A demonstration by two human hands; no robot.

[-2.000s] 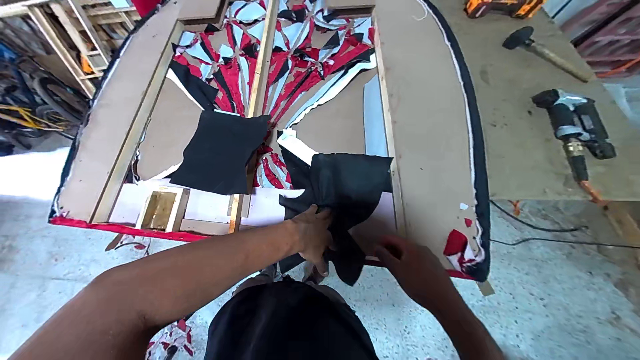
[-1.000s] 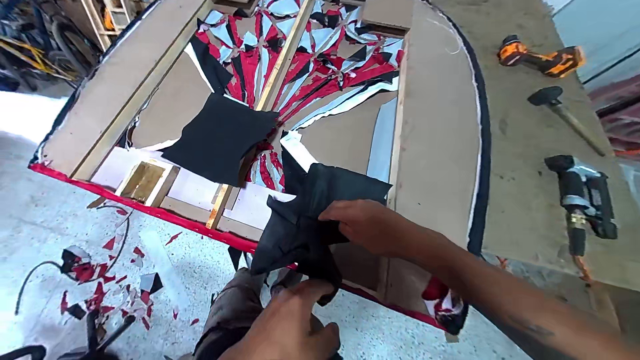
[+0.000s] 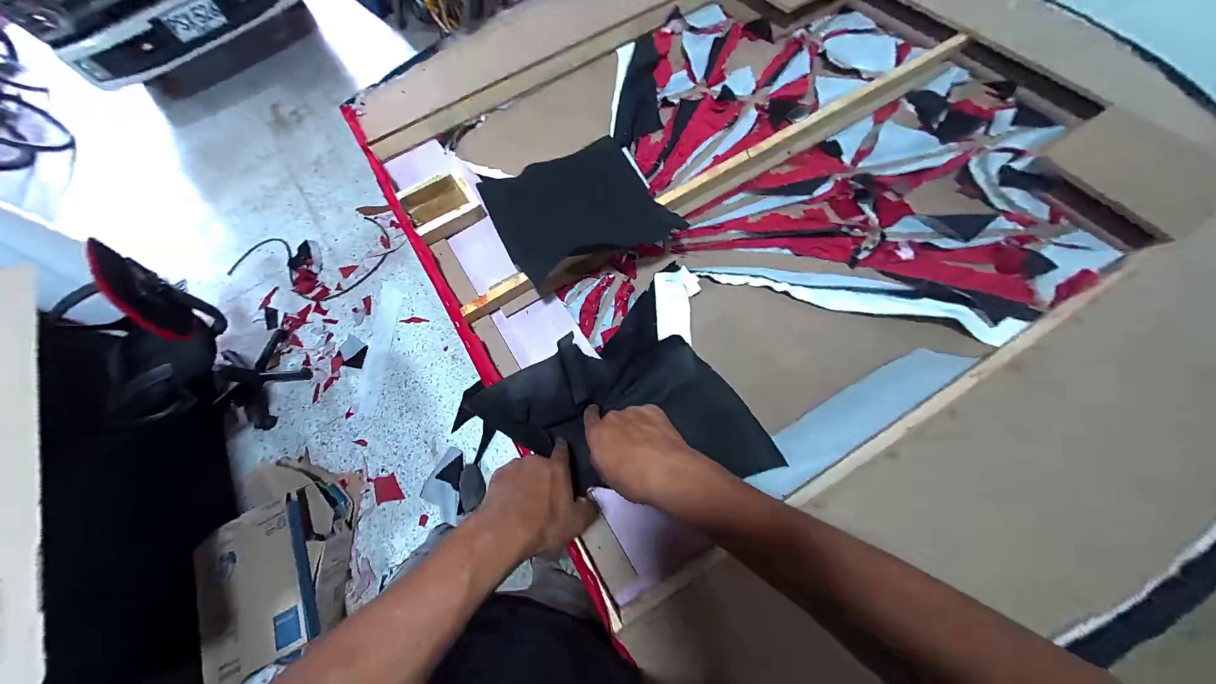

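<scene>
A piece of black fabric lies bunched over the red-covered edge of a large wood-framed panel. My left hand grips its lower edge at the panel's rim. Close beside it, my right hand pinches the fabric from above, fingertips curled in. A second black fabric piece lies flat across the wooden slats. Between the slats, red, white and black fabric is gathered in folds. A white strip sticks up beside the held piece.
Fabric scraps and a dark cable are scattered on the speckled floor. A torn cardboard box stands at the lower left, near a black chair-like object. Part of a vehicle shows at the top left. A wooden slat crosses the panel.
The view has swung left and nearer the panel's edge. Both hands are now close together on the black fabric; a second ago they were farther apart. The flat black piece has stayed put.
</scene>
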